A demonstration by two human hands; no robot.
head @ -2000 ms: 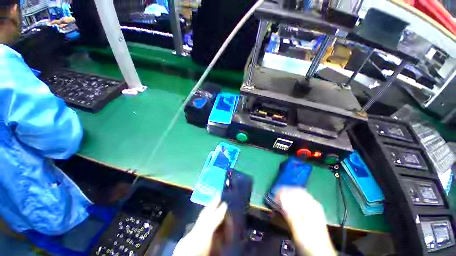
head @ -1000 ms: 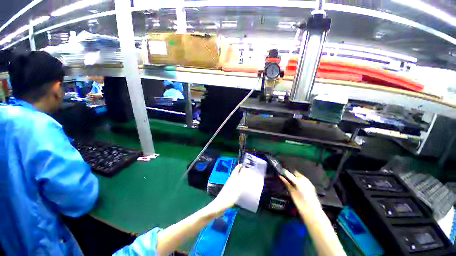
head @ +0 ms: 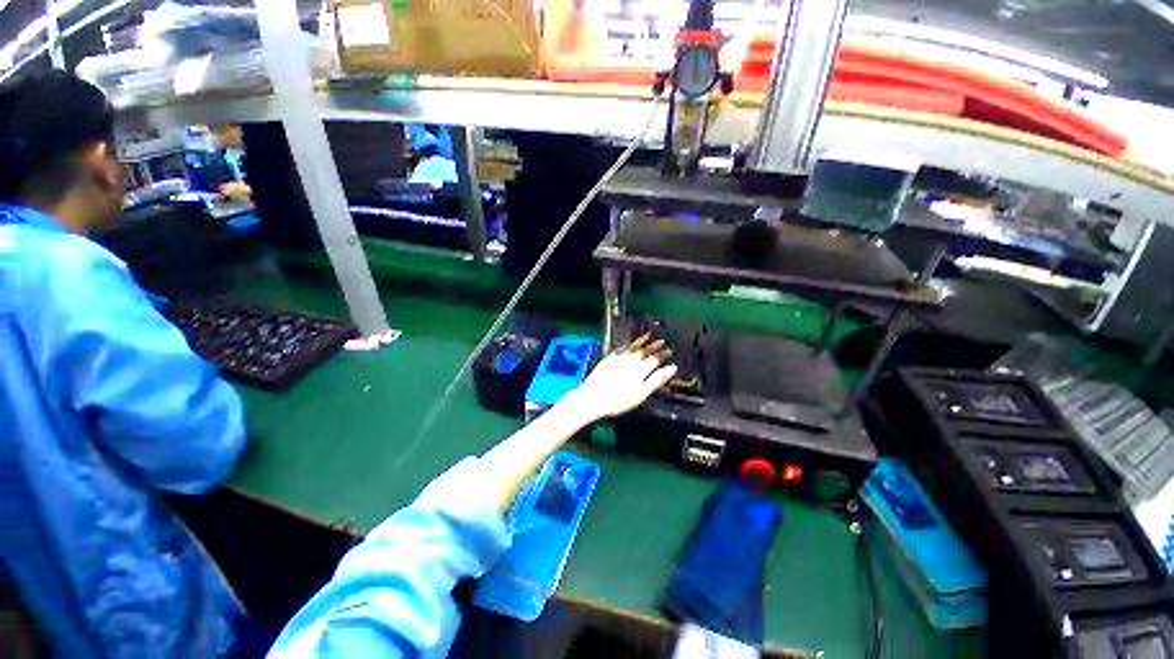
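Observation:
My left hand [head: 631,377] reaches in from the lower left and lies over the left end of the press bed, palm down, fingers extended and slightly apart. It covers part of the left fixture, so what lies beneath is hidden. The black press [head: 785,382] has its upper plate [head: 773,254] raised above the bed. The right fixture shows as a flat dark surface. A dark-blue glossy pile [head: 725,554] lies before the press. A pale, blurred flat thing [head: 716,644] is cut off by the bottom edge. My right hand is out of the picture.
Light-blue film stacks lie left [head: 561,373], front left [head: 547,534] and right [head: 921,541] of the press. A black phone tray [head: 1017,470] stands at right. A pale hose [head: 554,245] slants across. A person in blue [head: 103,386] is at left.
My left hand no longer shows the pale phone-shaped piece and has moved down onto the press bed. My right hand, which held a dark slab, has left the picture. The view has tilted down.

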